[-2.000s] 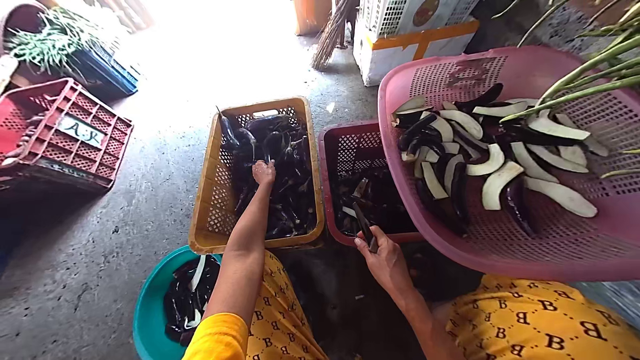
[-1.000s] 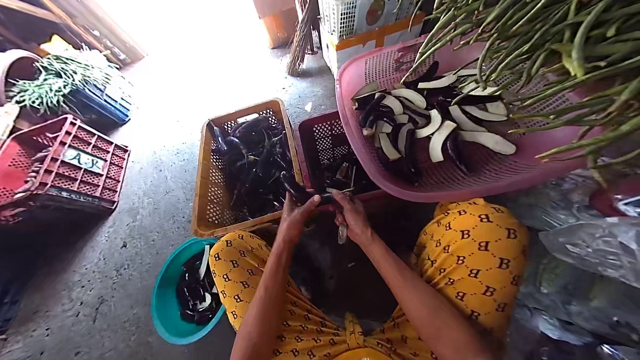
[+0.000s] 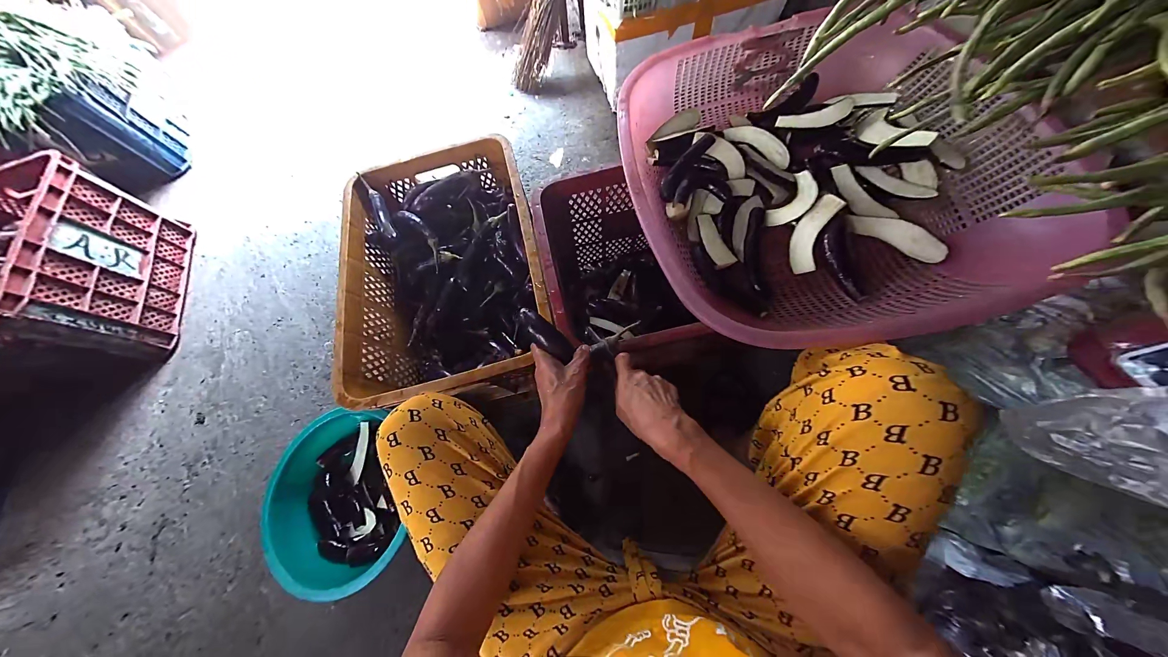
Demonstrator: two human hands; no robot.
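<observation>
My left hand [image 3: 562, 383] is closed around a dark purple eggplant [image 3: 545, 336], held at the front edge of a yellow plastic crate [image 3: 365, 310] full of whole eggplants. Close beside it, my right hand [image 3: 650, 406] holds what looks like a knife, its blade [image 3: 604, 347] near the eggplant's stem end. Behind my hands, a dark red crate [image 3: 584, 196] contains eggplants and pale cut pieces. Cut eggplant pieces [image 3: 812, 228] lie in a pink plastic basket [image 3: 657, 82] at the right. A teal basin [image 3: 283, 538] at lower left holds more eggplants with pale pieces.
Long green beans [image 3: 1086, 82] overhang the pink basket's right side. Clear plastic bags [image 3: 1095, 447] lie at the right. A red crate [image 3: 119, 246] and a dark blue crate [image 3: 119, 132] with greens stand at the left. A broom [image 3: 538, 46] is behind the crates.
My left hand was inside the yellow crate two seconds ago; it has come back toward me and now holds an eggplant beside my right hand.
</observation>
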